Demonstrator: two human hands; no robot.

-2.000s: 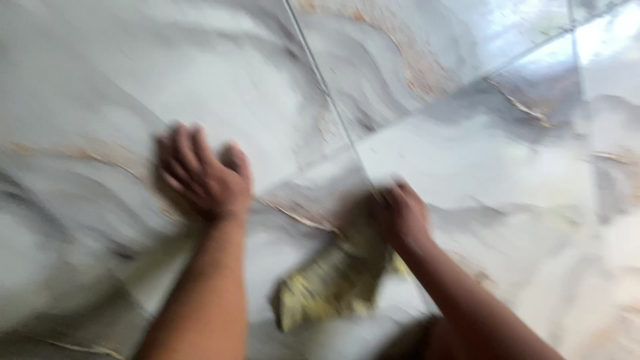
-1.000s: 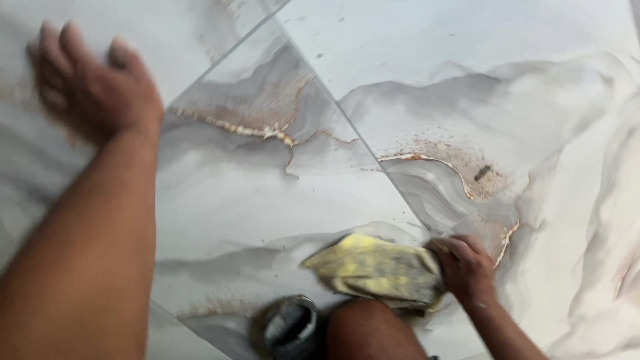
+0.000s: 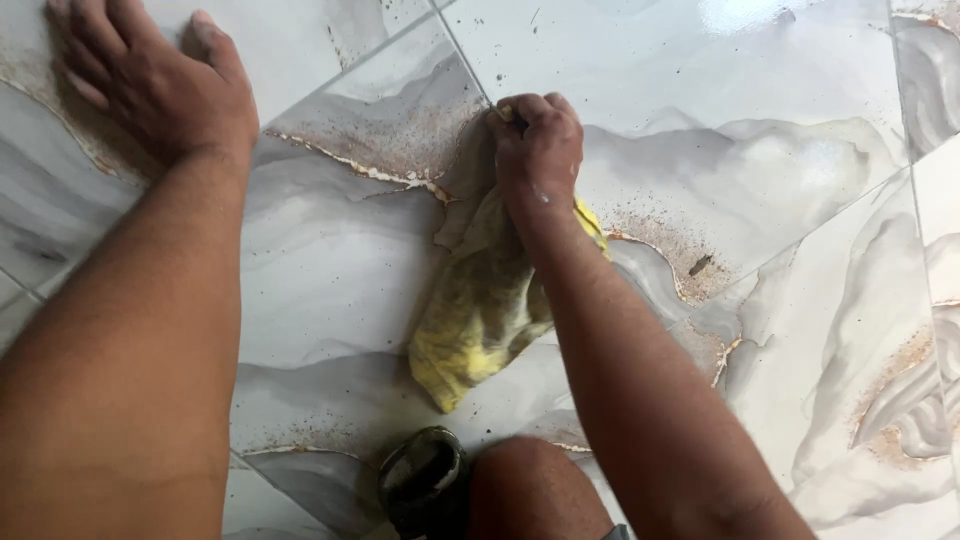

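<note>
My right hand [image 3: 538,150] is closed on a yellow cloth [image 3: 480,322] with grey stains, at a joint line between marble-patterned floor tiles [image 3: 322,262]. The cloth trails down below the wrist, partly hidden under the forearm. My left hand [image 3: 161,90] rests on a tile at the upper left, fingers spread, holding nothing.
A dark, smeared container [image 3: 422,476] stands at the bottom centre, beside my bare knee [image 3: 540,491]. Small dark crumbs are scattered over the tiles, and a larger dark bit [image 3: 700,265] lies right of my right forearm.
Since one second ago my right hand has moved up along the tile joint with the cloth, which now hangs below it. My left hand stays spread on the floor. The view has shifted.
</note>
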